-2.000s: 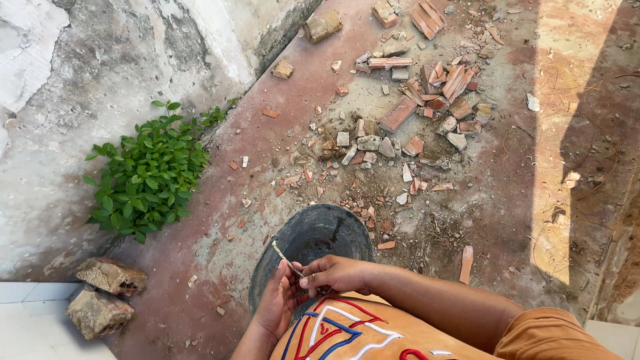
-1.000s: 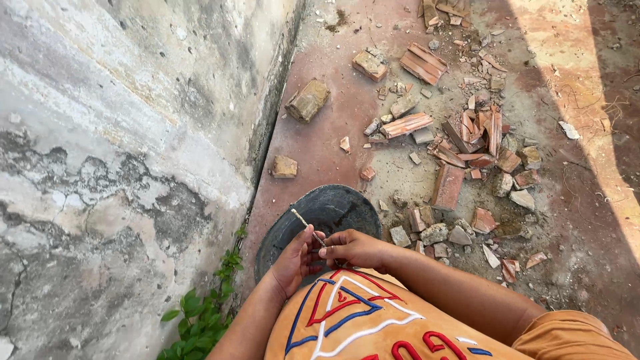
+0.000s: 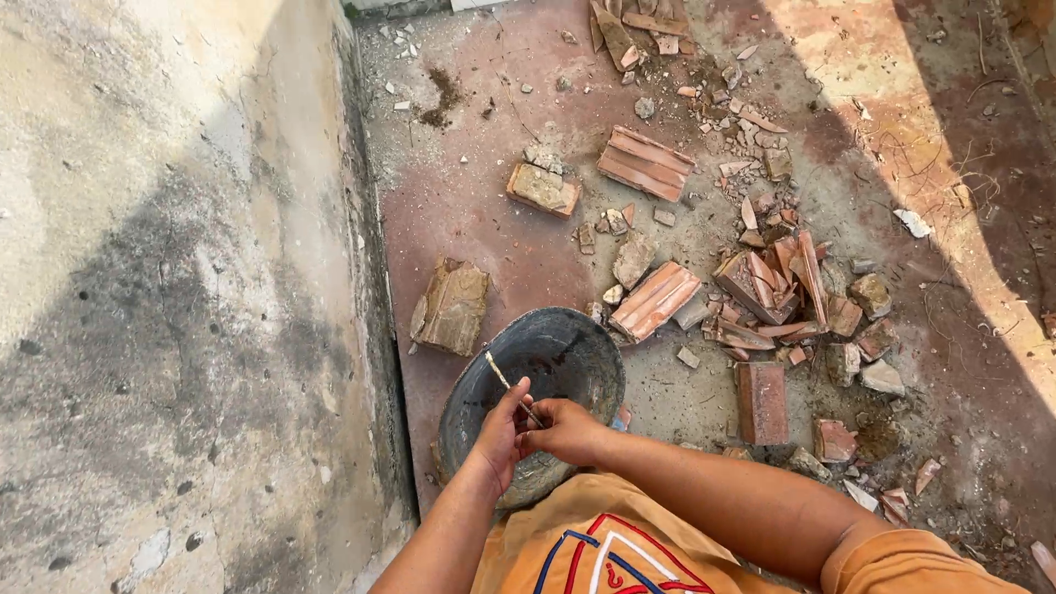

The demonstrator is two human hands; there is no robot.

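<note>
A thin, pale stick-like piece [image 3: 498, 370] slants up and left from between the fingers of my two hands. My left hand [image 3: 502, 429] grips it around its middle, and my right hand [image 3: 563, 430] pinches its lower end close beside. Its exact kind cannot be told. Both hands are over a black, round rubber bucket or basin [image 3: 577, 351], which stands tilted against my body. The inside of the vessel looks dark and smeared, and its lower part is hidden by my hands.
A weathered plaster wall [image 3: 206, 330] rises at the left. Broken hollow clay bricks [image 3: 656, 301], a whole-looking brick [image 3: 762, 403] and rubble lie at the right. A mortar-covered chunk [image 3: 452, 305] lies between wall and vessel.
The view has swung markedly, so the leafy plant seen earlier is out of frame. My hands stay together over the black vessel, with the thin piece still between them.
</note>
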